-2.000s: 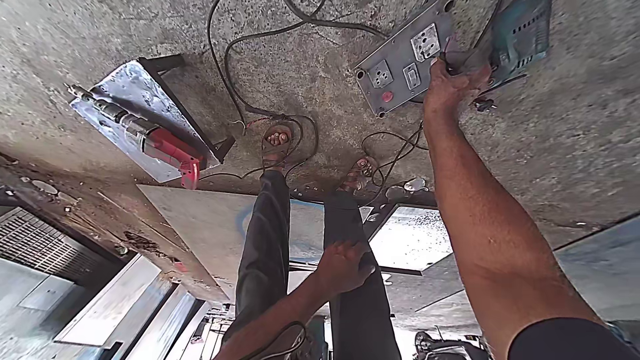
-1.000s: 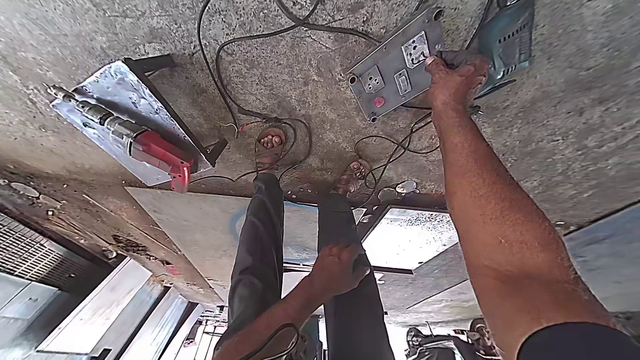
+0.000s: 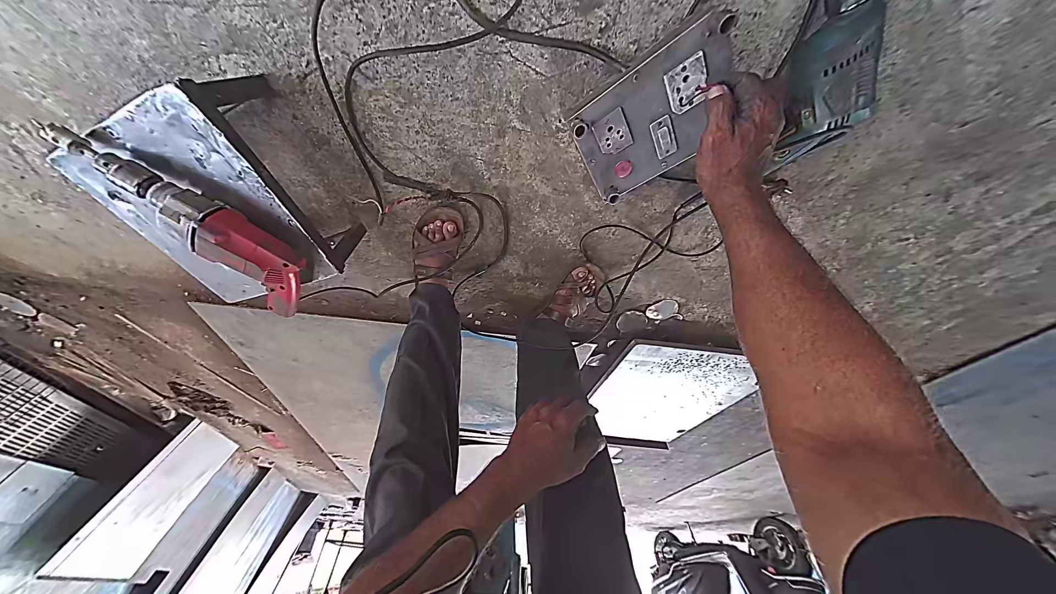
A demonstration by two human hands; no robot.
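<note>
My right hand [image 3: 738,136] reaches to a grey metal socket board [image 3: 643,107] on the floor. Its thumb and fingertips pinch thin wire ends at the upper power socket [image 3: 686,81]; how far they enter the holes is unclear. The board also has a second socket [image 3: 613,130], a rocker switch [image 3: 662,136] and a red round part [image 3: 624,169]. Just right of this hand lies a teal power tool [image 3: 837,74]. My left hand [image 3: 554,441] rests with curled fingers on my dark trouser leg near the knee; its palm is hidden. A thin dark cord [image 3: 462,540] crosses the left forearm.
A red-bodied power drill [image 3: 247,243] lies on a tilted metal plate [image 3: 165,107] with a dark angled frame [image 3: 264,177]. Black cables [image 3: 396,51] loop over the concrete and around my sandalled feet [image 3: 437,235]. Sheets [image 3: 289,346] and a motorcycle [image 3: 726,561] are lower in view.
My right hand stays at the socket board, its fingertips slightly shifted by the upper socket. The left hand remains on the leg.
</note>
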